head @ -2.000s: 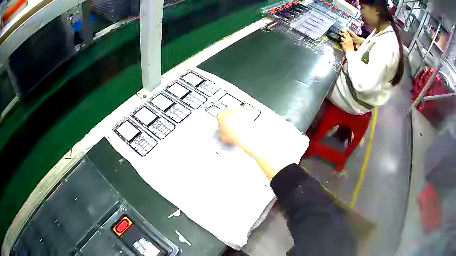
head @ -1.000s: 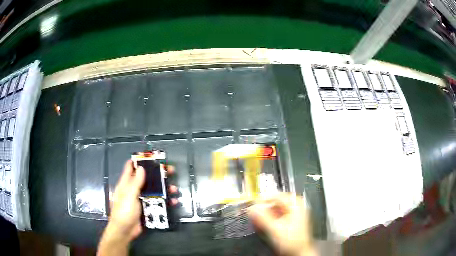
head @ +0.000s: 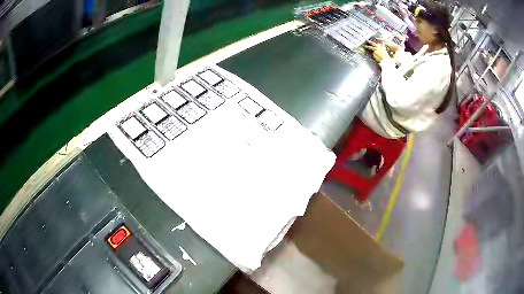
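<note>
No hand of mine is in the picture. A white film backing sheet (head: 195, 178) lies on the dark green bench mat. Several printed front films (head: 175, 104) stand in a slanting row along its far edge, and one more film (head: 260, 113) lies apart from them at the sheet's right. A clear blister tray (head: 57, 218) is at the lower left, cut off by the picture's edge. One keypad mobile phone (head: 137, 256) lies back up in its corner pocket, with a red oval and a white label area.
A green conveyor belt (head: 63, 103) with a pale rail runs behind, with a white post (head: 172, 43). A person (head: 416, 80) sits on a red stool (head: 368, 158) at the right. A brown cardboard box (head: 345, 241) is below the bench edge. White scraps (head: 187, 255) lie beside the tray.
The view has swung from the tray to the right. Both hands, the phone held in my left hand and the yellow-edged thing near my right hand have left the picture.
</note>
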